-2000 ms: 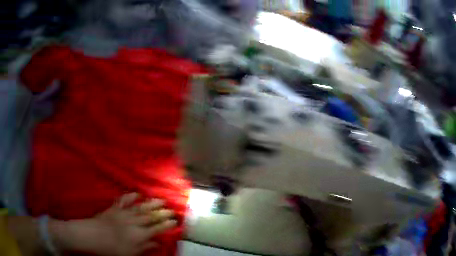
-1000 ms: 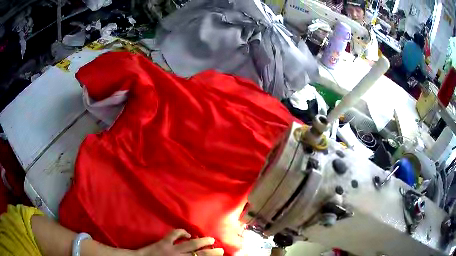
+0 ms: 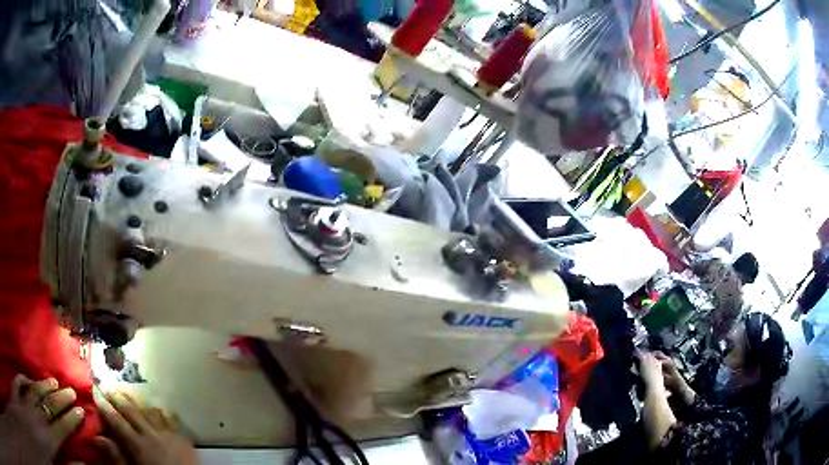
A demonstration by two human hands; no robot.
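The shiny red fabric (image 3: 25,272) lies at the far left, partly cut off by the edge, and runs under the needle area by the bright lamp glare. The cream sewing machine (image 3: 273,263) spans the middle, with blue lettering. My left hand (image 3: 41,422), with a ring, lies on the fabric at the lower left, fingers spread. My right hand (image 3: 136,431) is beside it at the fabric's right edge, below the needle area, cut off by the bottom edge. The needle itself is hidden by glare.
Black-handled scissors (image 3: 314,427) lie on the machine bed. Red thread cones (image 3: 423,25) stand at the back. A clear plastic bag (image 3: 582,82) hangs at upper right. A person (image 3: 754,354) works with dark cloth at the right. Blue and red plastic packs (image 3: 532,390) lie right of the machine.
The view has swung to the right, so the machine now fills the middle and the fabric sits at the far left. My right hand has come into view beside my left hand.
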